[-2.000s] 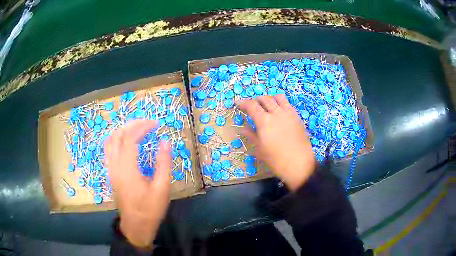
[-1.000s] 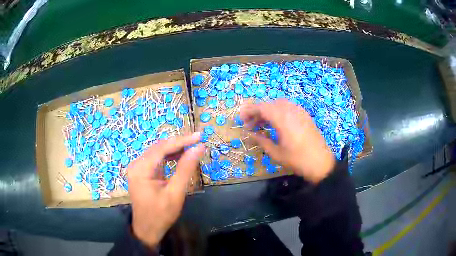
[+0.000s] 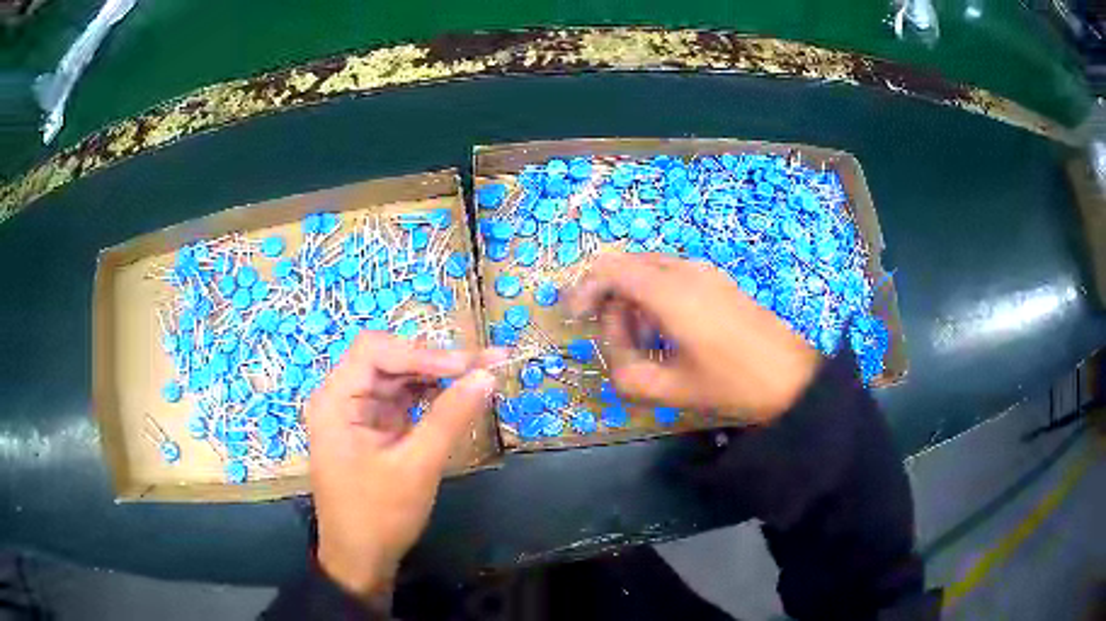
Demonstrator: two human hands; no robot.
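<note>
Blue disc components with long silvery leads lie in the left cardboard tray (image 3: 127, 443) and the right cardboard tray (image 3: 879, 231). My left hand (image 3: 382, 437) is over the right side of the left tray, thumb and forefinger pinched together at the trays' shared edge. Thin component leads (image 3: 516, 357) show at these fingertips; which disc they belong to is unclear. My right hand (image 3: 703, 346) is over the middle of the right tray, fingers curled and slightly blurred; whether it holds a component is hidden.
Discs are heaped densely at the right tray's right side and lie looser at its left. Beyond the dark green worktop (image 3: 995, 182), a worn metal edge rail (image 3: 522, 51) borders a brighter green belt (image 3: 364, 22). Clear plastic (image 3: 79, 67) lies at the top left.
My left hand has moved right from over the left tray and its fingertips have closed. My right hand has moved slightly right and its fingers have curled. The clear plastic has shifted right.
</note>
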